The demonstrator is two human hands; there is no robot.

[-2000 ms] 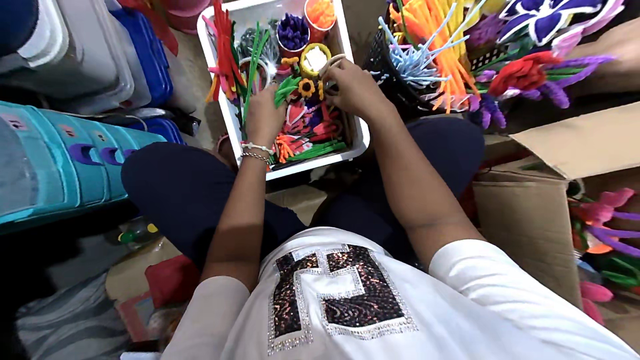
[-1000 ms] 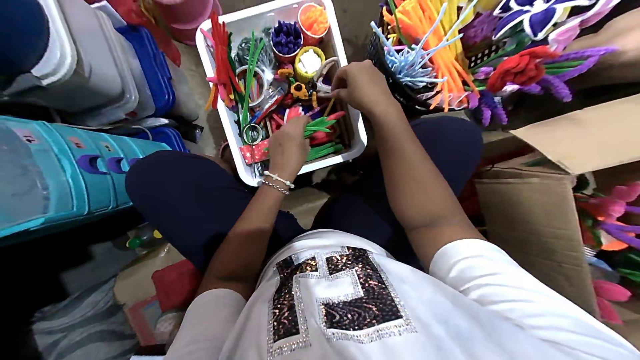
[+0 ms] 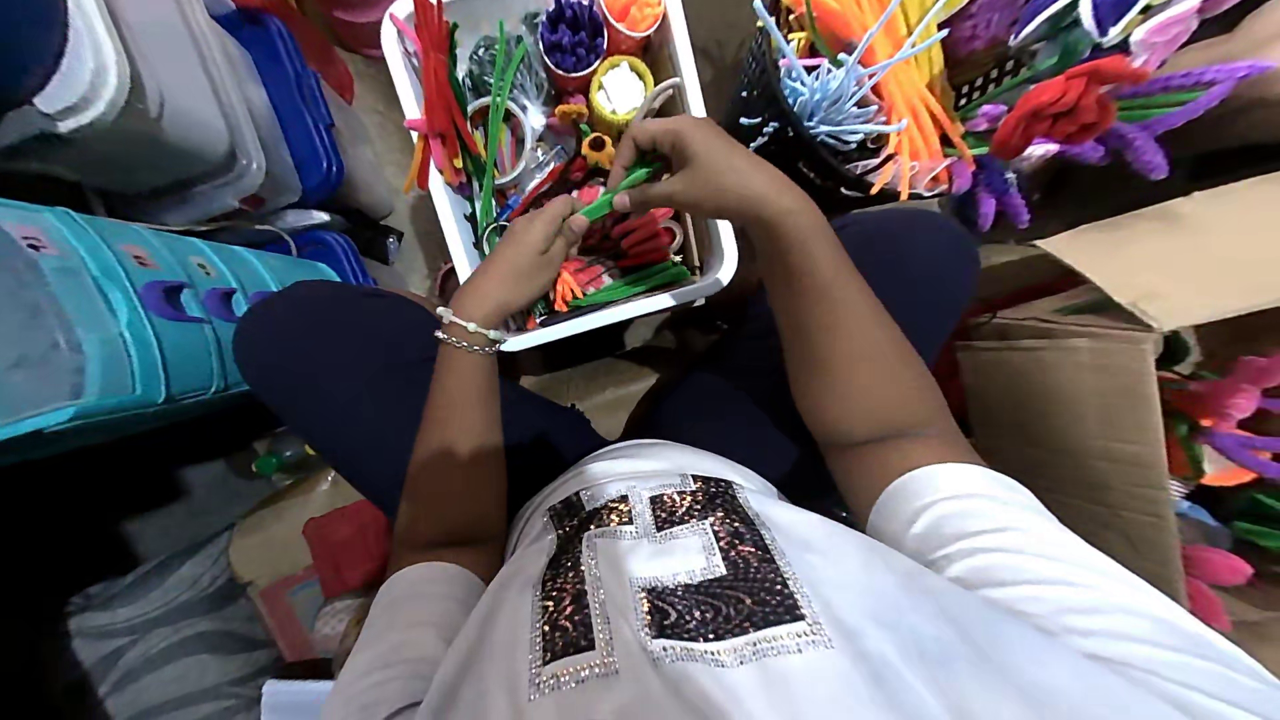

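Over a white plastic tray (image 3: 715, 262), my left hand (image 3: 530, 250) and my right hand (image 3: 690, 170) hold a short bundle of green pipe cleaners (image 3: 620, 192) between them, one at each end. Beneath lie red pipe cleaners (image 3: 640, 238) and more green ones (image 3: 635, 284). Farther back in the tray stand a cup of purple pieces (image 3: 572, 40), a cup of orange pieces (image 3: 634, 18) and a yellow-rimmed cup with white contents (image 3: 621, 90). A yellow-orange flower shape (image 3: 598, 150) sits just left of my right hand. Long red pipe cleaners (image 3: 440, 90) lean at the tray's left side.
A black basket (image 3: 765, 85) holding light blue and orange pipe cleaners stands at the right, near a red pipe-cleaner flower (image 3: 1065, 115). An open cardboard box (image 3: 1075, 430) is beside my right knee. Turquoise drawers (image 3: 110, 320) and lidded bins (image 3: 150, 90) line the left.
Both hands have come together on the green bundle. One second ago my left hand was lower in the tray and my right hand was by its right rim.
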